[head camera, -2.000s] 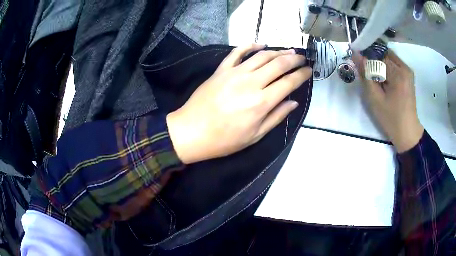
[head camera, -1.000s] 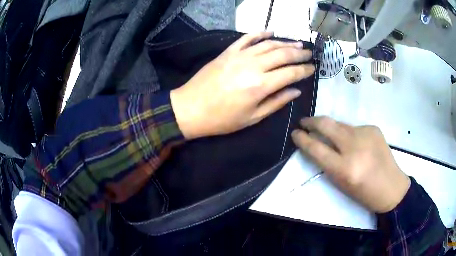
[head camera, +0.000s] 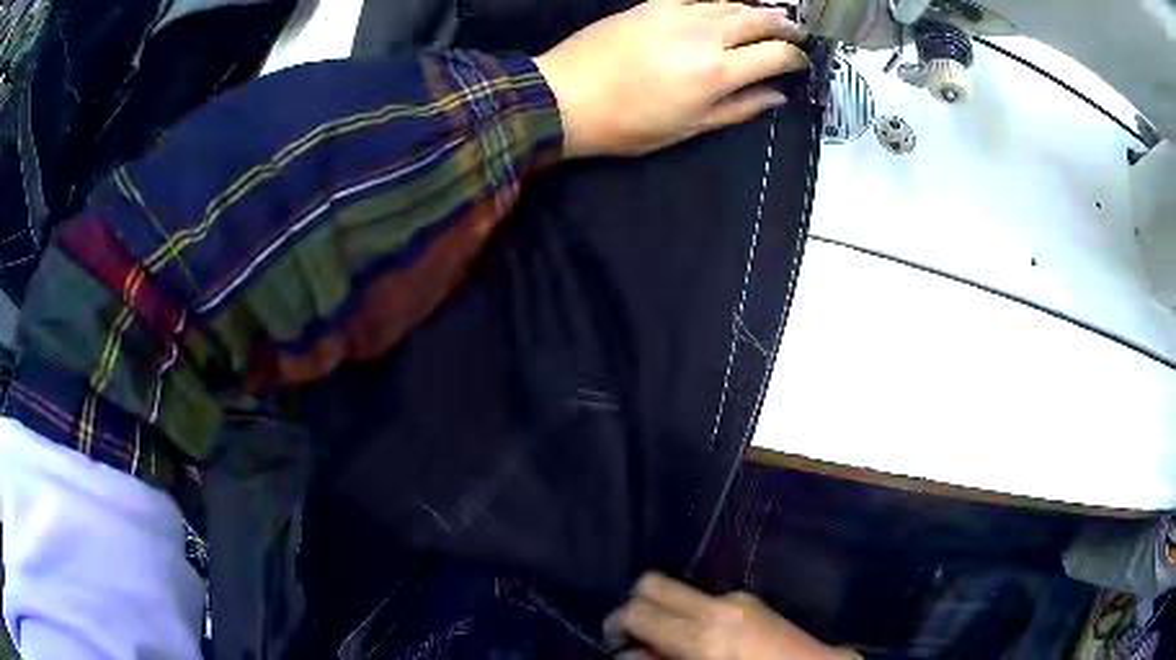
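A large black garment panel lies left of the machine's needle area and hangs over the table's front edge. Pale stitch lines run along its right edge, with a loose thread near the middle. My left hand lies flat on the panel at the top, fingertips by the presser foot. My right hand is low at the bottom, partly cut off by the picture's edge, with curled fingers at the lower end of the panel's edge; its fingertips are blurred and its hold is unclear.
The white machine head is at the upper right, with a ribbed tension knob. The striped needle plate lies beneath it. The white table has a brown front edge. Dark cloth is at the far left.
My right hand has moved from the machine down over the table to the bottom. The panel is drawn out lengthwise toward me. My left hand shows higher in the picture, still by the presser foot.
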